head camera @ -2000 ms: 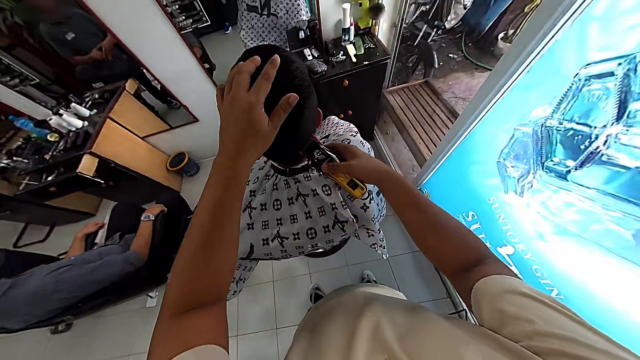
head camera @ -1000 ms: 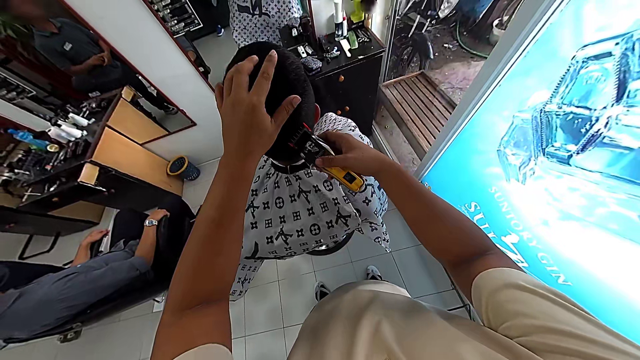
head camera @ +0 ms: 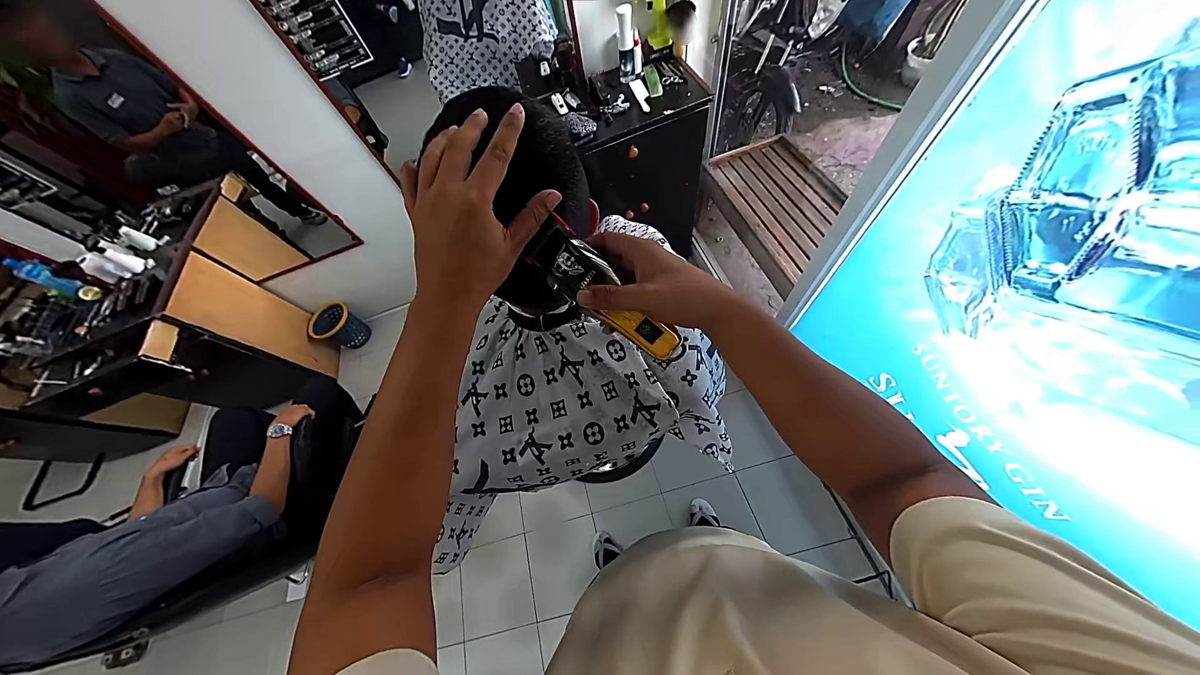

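A seated person in a white patterned barber's cape (head camera: 562,403) has short dark hair (head camera: 539,141). My left hand (head camera: 464,211) lies on the head with its fingers spread over the crown. In my right hand (head camera: 656,281) is a black and yellow hair clipper (head camera: 609,291), its front end against the back or side of the head, low near the ear. The clipper blade itself cannot be made out. A dark band of the cape (head camera: 544,319) circles the neck below the clipper.
A black cabinet (head camera: 647,169) with bottles and tools stands beyond the head. At right is a lit advertising panel (head camera: 937,309), with a wooden slatted bench (head camera: 778,202) behind it. Another person (head camera: 159,553) sits at left near a waste basket (head camera: 342,326) and a cluttered counter (head camera: 178,281).
The clipper and my right hand have shifted slightly on the head, the clipper's angle changing a little. My left hand stays on the crown.
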